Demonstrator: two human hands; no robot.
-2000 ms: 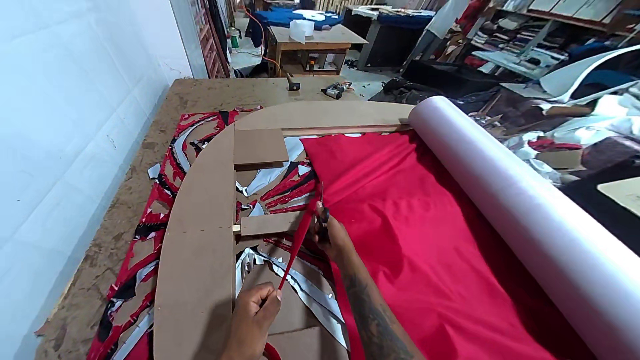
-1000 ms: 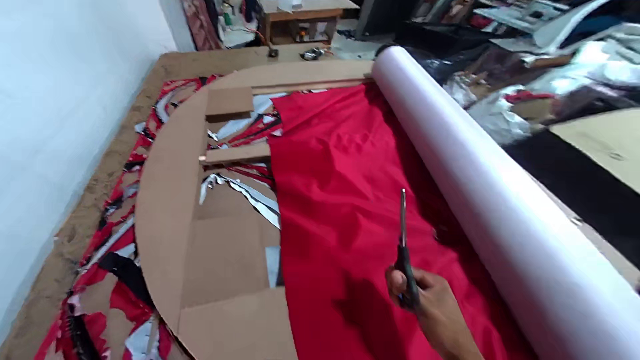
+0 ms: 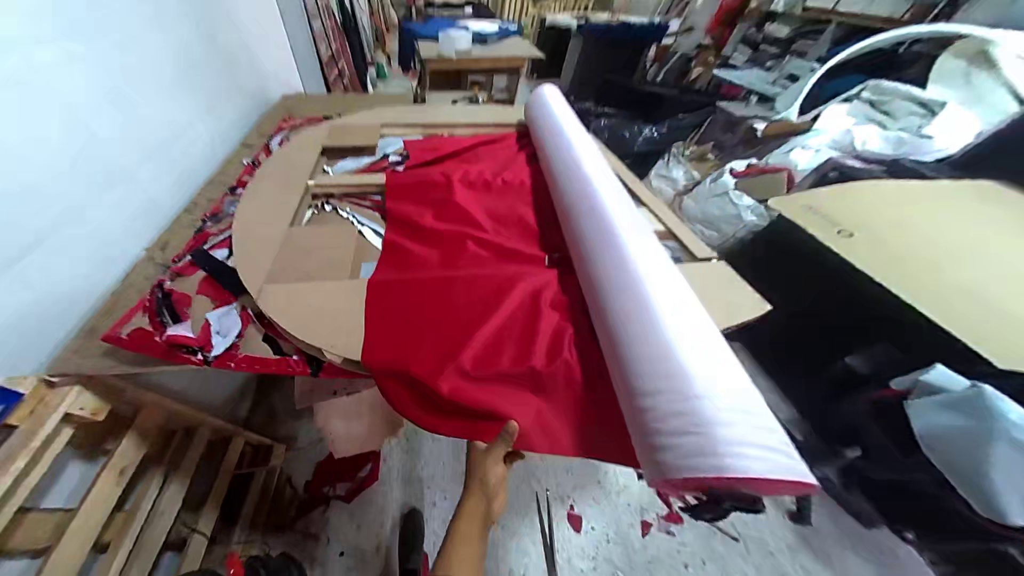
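Note:
My left hand (image 3: 490,464) pinches the near edge of the red fabric (image 3: 472,320), its thumb on top. The fabric lies over a rounded cardboard-and-wood frame (image 3: 264,216) and hangs past its near side. A long roll of fabric (image 3: 632,272), pale outside with red at its near end, rests along the right side of the sheet. The slim blades of scissors (image 3: 546,528) point upward at the bottom edge, slightly apart, to the right of my left forearm. Their handles and my right hand are out of view.
Red, black and white scraps (image 3: 216,320) lie around the frame's left side. A wooden pallet (image 3: 136,480) stands at lower left beside the table. Cut bits lie on the floor (image 3: 608,536). At right are a beige panel (image 3: 920,248), dark material and plastic bags (image 3: 720,200).
The scissors, over the red sheet one second ago, now show only as blades low in view. My left hand, unseen then, now holds the fabric's near edge. The view has shifted toward the near end.

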